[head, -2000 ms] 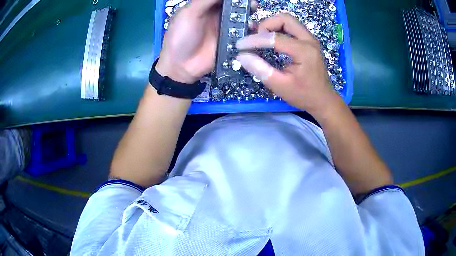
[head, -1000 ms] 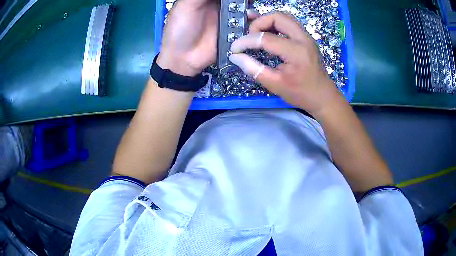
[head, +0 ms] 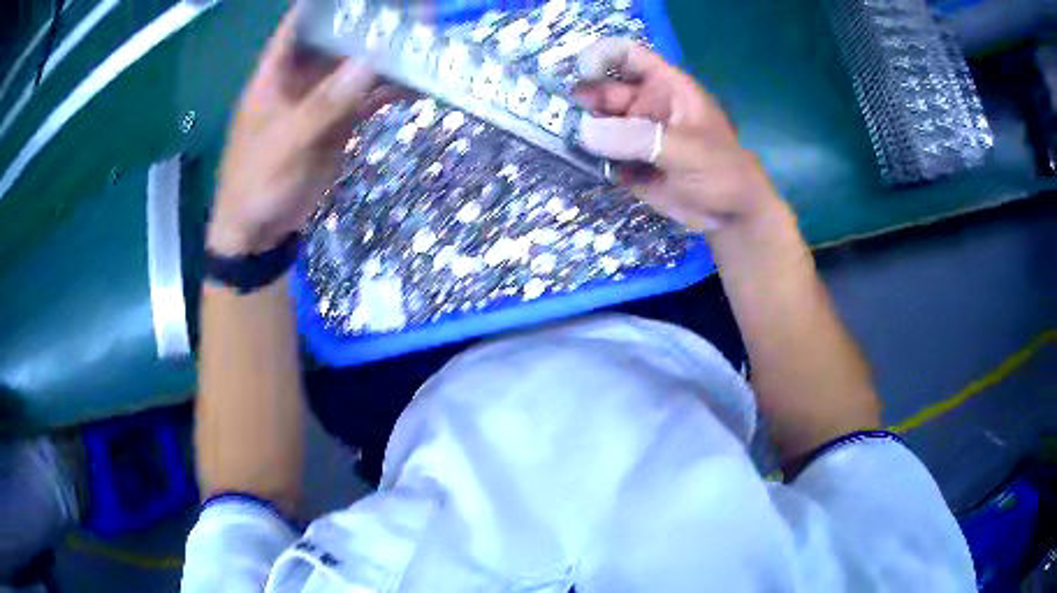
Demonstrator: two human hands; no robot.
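A narrow grey bar [head: 464, 79] with a row of shiny round parts on it is held slanting over the blue tray [head: 429, 341]. My left hand [head: 284, 145] holds its upper left end, the fingers partly hidden. My right hand [head: 678, 139] has whitish covers on fingers and is at the bar's lower right end, thumb and finger close around that end. Many small silver parts [head: 498, 238] fill the tray. A pale card [head: 380, 301] lies among them near the tray's lower left corner. The picture is motion-blurred.
A thin silver strip [head: 168, 255] lies on the green surface [head: 87, 295] at the left. Stacked bars [head: 916, 93] lie at the upper right. Long pale strips [head: 99, 81] run across the far left. A blue object [head: 137, 473] stands below the bench at the left.
The bar has turned from nearly upright to slanting down to the right. My left hand has moved left, and my right hand is now at the bar's lower end. The whole view has shifted and tilted.
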